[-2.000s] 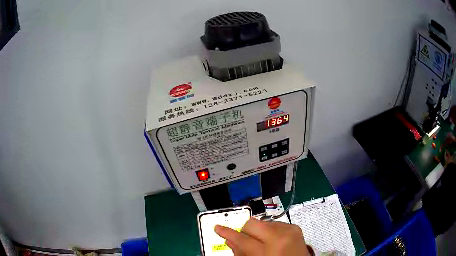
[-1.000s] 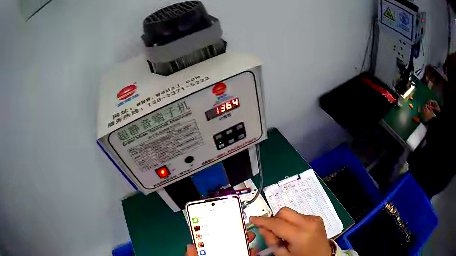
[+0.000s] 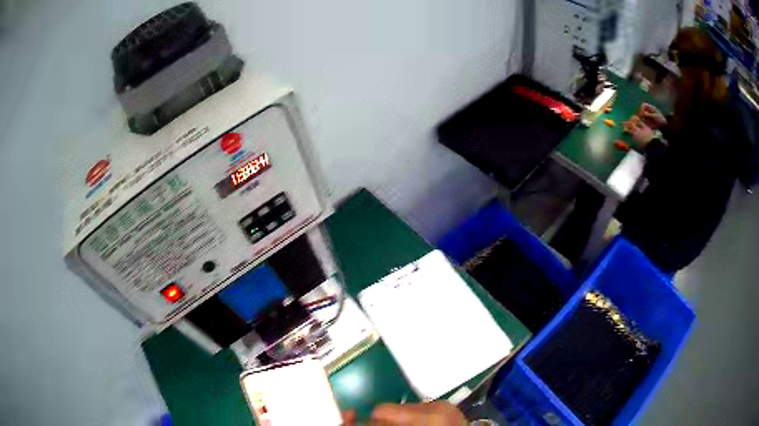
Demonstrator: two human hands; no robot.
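Note:
A smartphone with a bright white screen is at the bottom, in front of the crimping machine; its lower end is cut off. A small blurred fingertip of my left hand shows at the phone's right edge; the rest of that hand is hidden or out of the picture. My right hand is right of the phone, blurred and cut off by the bottom edge; whether it holds anything cannot be told. A clipboard with a white sheet lies on the green bench.
Two blue bins with dark wires stand right of the green bench. Crimping tooling is under the machine head. Behind, a person in dark clothing works at another bench beside a black tray.
The view has swung right, so machine and phone sit further left and more of the bins and the other person shows. My right hand is lower, mostly cut off. The phone's screen content has changed.

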